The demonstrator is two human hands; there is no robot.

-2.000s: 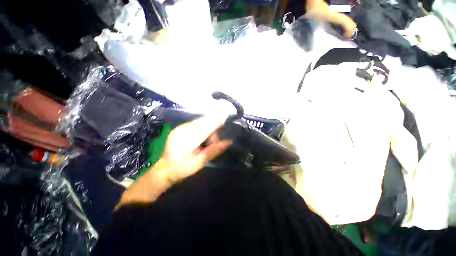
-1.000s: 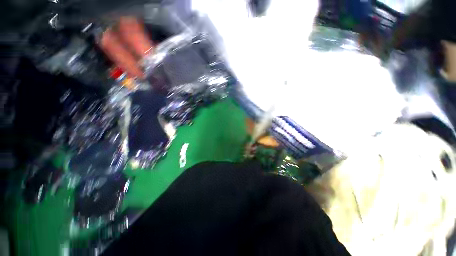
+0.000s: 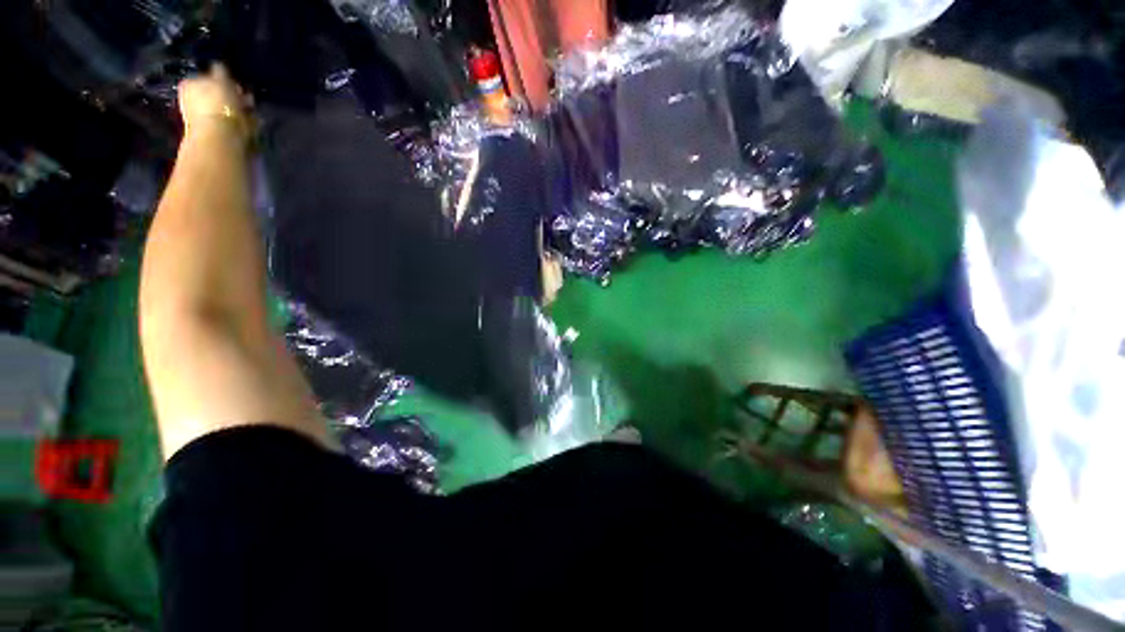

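My left hand (image 3: 212, 101) is at the upper left, arm stretched out over the heap of bagged garments. Its fingers are blurred against dark cloth, so I cannot tell whether it grips anything. A dark garment (image 3: 364, 235) lies just right of my forearm, on the pile. A dark folded bagged garment (image 3: 679, 124) under crinkled shiny film lies at the top centre. My right hand is not in view.
A blue slotted basket (image 3: 944, 407) stands at the right with white polybags (image 3: 1049, 284) over it. A pale pole (image 3: 987, 574) and a brown frame-like item (image 3: 802, 426) are beside it. Reddish-brown garments (image 3: 528, 43) lie at the top. A red object (image 3: 77, 469) is at the far left.
The view has swung left from the white table to the bagged pile and green floor. My left hand, earlier at a dark garment with a black hanger, is now stretched over the pile.
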